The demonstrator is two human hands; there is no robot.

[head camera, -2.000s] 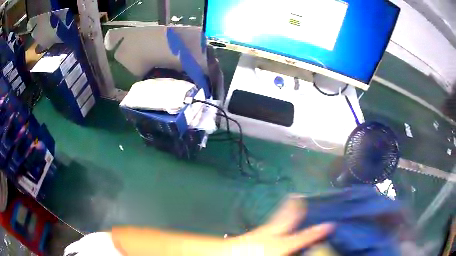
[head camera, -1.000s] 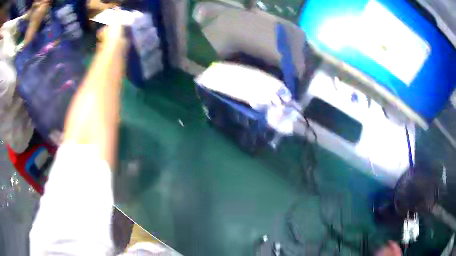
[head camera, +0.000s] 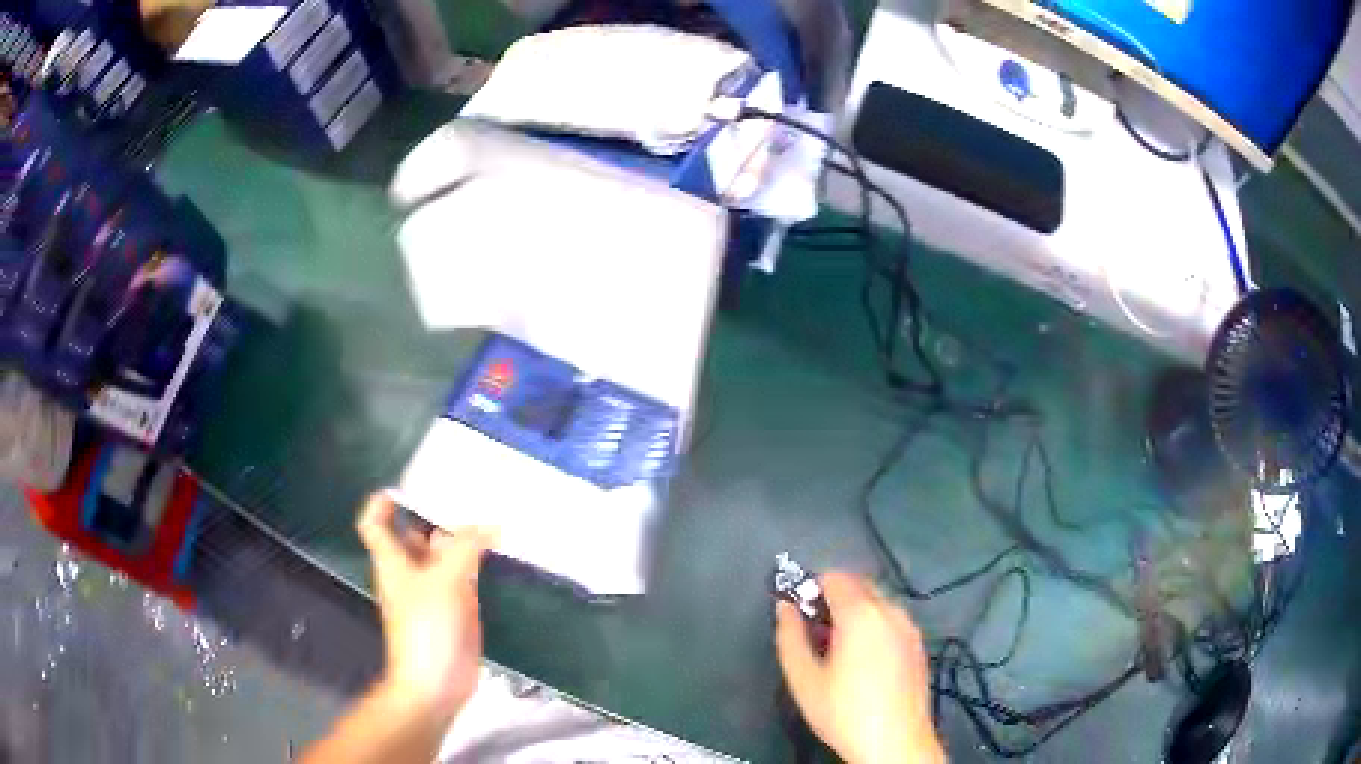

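An open retail gift box [head camera: 597, 284] lies on the green bench in front of me, its pale inside showing. A dark blue insert [head camera: 560, 411] with a small red logo lies across it, above a white front flap [head camera: 530, 508]. My left hand [head camera: 426, 590] has its thumb and fingers at the flap's front left corner. My right hand [head camera: 858, 664] is right of the box, holding a small cable plug [head camera: 802, 588] at its fingertips. The plug and box are apart.
Behind, a white-wrapped unit [head camera: 612, 87] with a cable sits on another blue box. A black slab [head camera: 958, 155] lies on the white stand below the monitor [head camera: 1194, 52]. Black cables [head camera: 970, 575] and a fan [head camera: 1276, 388] are right. Blue boxes [head camera: 112, 284] are left.
My left arm has come back from the boxes at the back left. The open box now lies in front of me with my left hand on it. My right hand has come into view with a plug.
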